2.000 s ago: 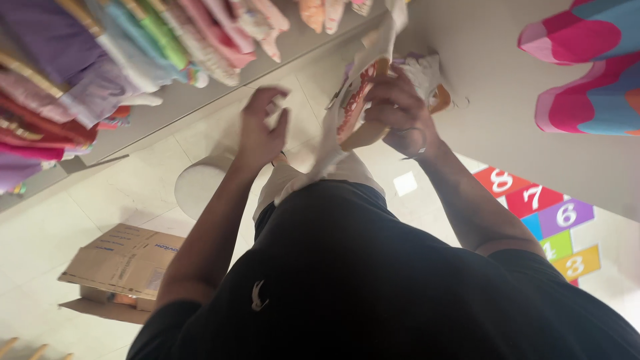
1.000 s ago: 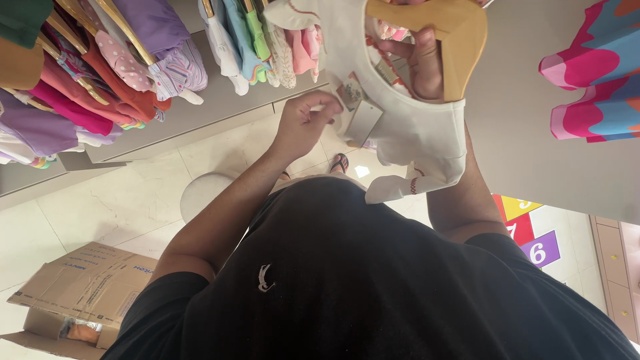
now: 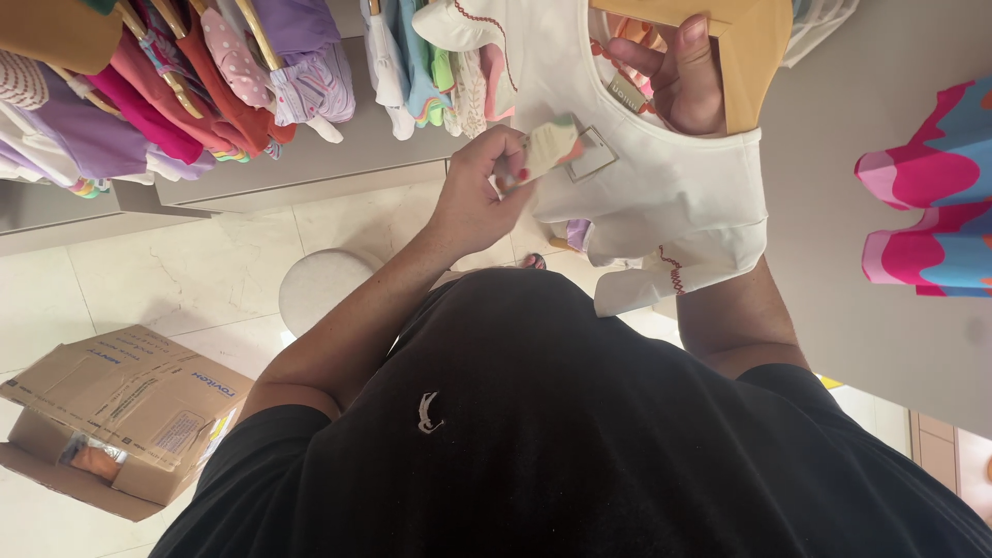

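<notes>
A white children's garment (image 3: 659, 174) with red stitched trim hangs on a light wooden hanger (image 3: 756, 66) in front of me. My right hand (image 3: 686, 77) shows through the neck opening, with its thumb against the hanger's edge and its fingers partly hidden behind it. At the garment's front, my left hand (image 3: 484, 186) pinches a small printed hang tag (image 3: 552, 147), which is blurred. A second, pale rectangular tag (image 3: 591, 155) lies against the white fabric just right of it. A sewn neck label (image 3: 625, 93) sits inside the collar.
Colorful children's clothes (image 3: 155, 85) hang on wooden hangers at the upper left, above a grey cabinet ledge (image 3: 310, 170). Below them stand a round pale pouf (image 3: 325, 287) and an opened cardboard box (image 3: 147, 387). Pink and blue patterned garments (image 3: 930, 201) hang at the right.
My left hand, apart from the garment two seconds ago, has come to the tags and now pinches one. The garment has been raised and spread to view on its hanger.
</notes>
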